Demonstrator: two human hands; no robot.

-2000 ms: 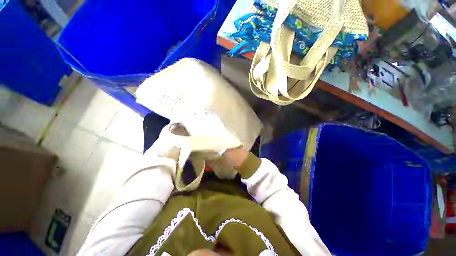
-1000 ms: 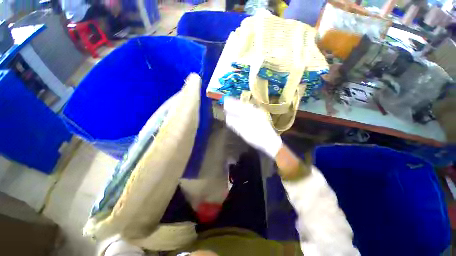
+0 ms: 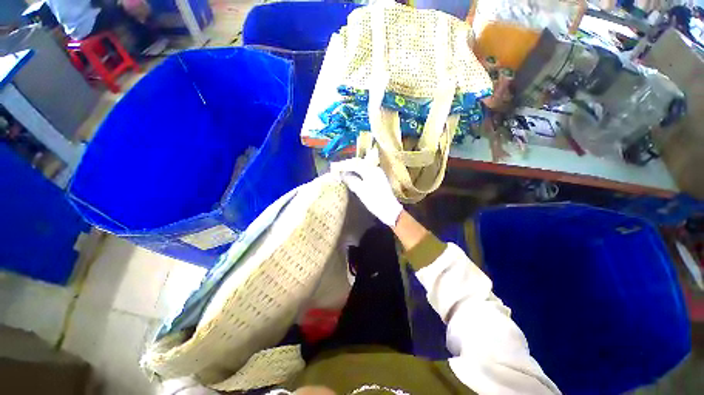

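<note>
A straw tote bag [image 3: 266, 281] lies slanted over my lap, its opening facing left with striped pale blue lining [image 3: 220, 266] showing. My right hand [image 3: 370, 187], in a white glove, is closed on the bag's upper corner, near the hanging straps. My left hand [image 3: 184, 386] is at the bag's lower left end, mostly cut off by the bottom edge; its fingers are hidden. Stacked straw totes [image 3: 417, 54] lie on the table with beige strap loops [image 3: 413, 166] hanging over its edge and blue print trim [image 3: 340, 116] beneath.
A blue bin [image 3: 185, 139] stands front left, another [image 3: 579, 293] at right. The table's red-brown edge [image 3: 563, 179] runs rightward, with a plastic-wrapped item [image 3: 633, 108] on it. A red stool [image 3: 104, 58] and part of a person [image 3: 73, 15] show at upper left.
The bag swung from flat on the lap to a slanted pose. My right hand went to the hanging straps, then came slightly down onto the bag's upper corner. The view has tilted up.
</note>
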